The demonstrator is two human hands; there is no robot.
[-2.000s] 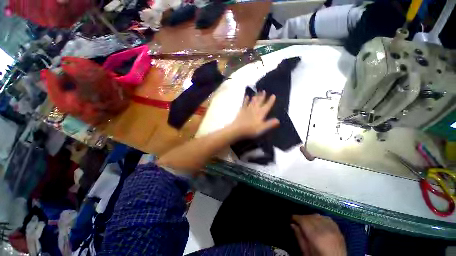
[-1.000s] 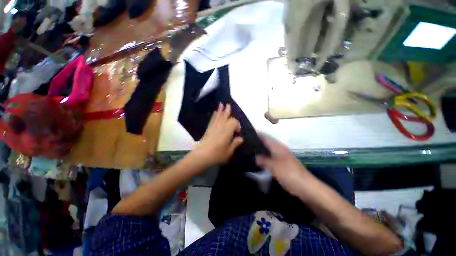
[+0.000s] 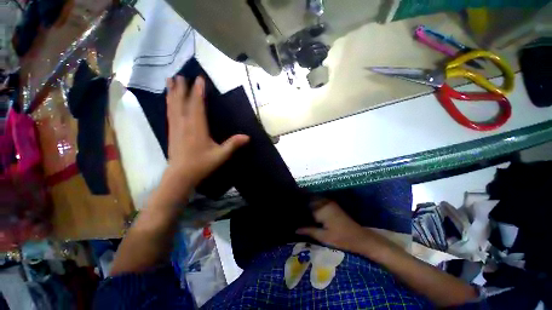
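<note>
Black fabric pieces (image 3: pixel 254 145) lie on the white table left of the needle area and hang over its front edge. My left hand (image 3: pixel 192 124) lies flat on them, fingers spread and pointing away from me. My right hand (image 3: pixel 330 224) is at the lower end of the black fabric, below the table edge, with thumb and fingers closed on it. White collar pieces (image 3: pixel 160 51) with dark lines lie beyond my left fingertips. The presser foot (image 3: pixel 316 72) stands under the machine head, to the right of the fabric.
Scissors with one yellow and one red handle (image 3: pixel 445 79) lie right of the needle, below pink and blue snips (image 3: pixel 439 39). A narrow black piece (image 3: pixel 91 133) is on the brown board (image 3: pixel 118 209). Offcuts (image 3: pixel 472 236) are heaped lower right.
The view has moved closer to the table and right. The black fabric now reaches further below the edge, with my right hand at its lower end. My left hand has flattened and spread.
</note>
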